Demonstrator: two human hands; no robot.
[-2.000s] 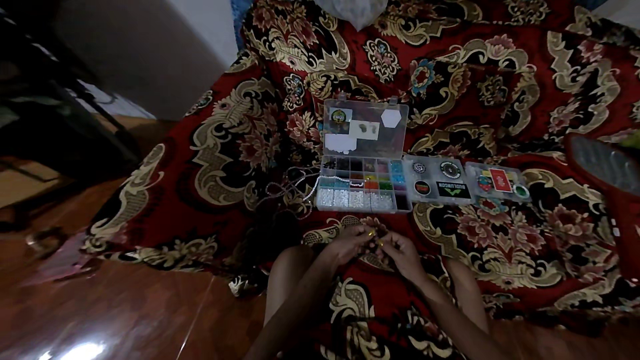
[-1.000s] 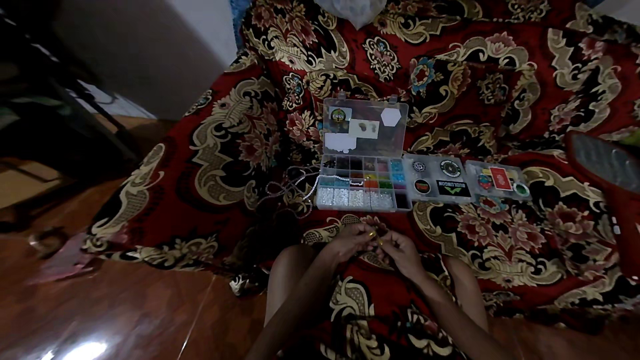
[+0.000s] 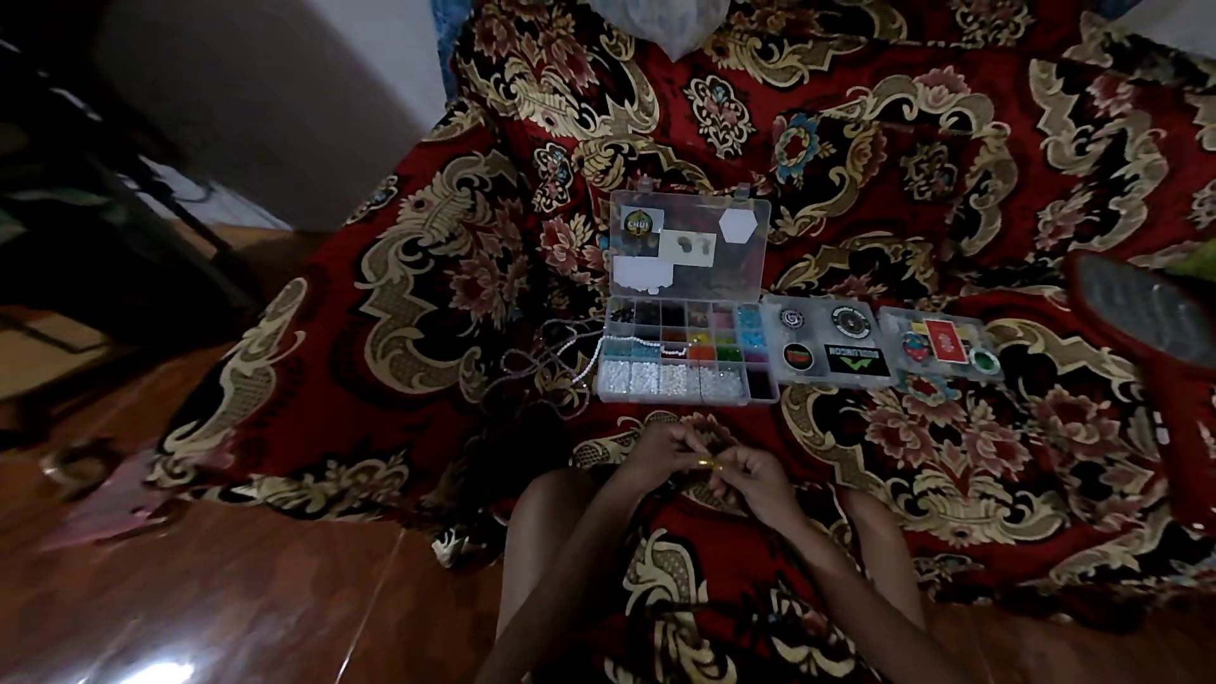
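My left hand and my right hand meet over my lap, fingertips pinched close together. Small yellow spots show at the fingertips; whether they are nails or a tiny item is unclear, and anything held is too small to make out. Just beyond the hands, an open clear plastic compartment box lies on the patterned cloth. Its sections hold beads, among them clear or white beads in the front row. Its lid stands raised, with stickers on it. A beaded strand lies across the box's left side, near loops of cord.
Right of the box lie two closed plastic cases with stickers. A red-framed object is at the far right. Red floral cloth covers the sofa. Tiled floor shows at lower left, and a plastic bag hangs at the top.
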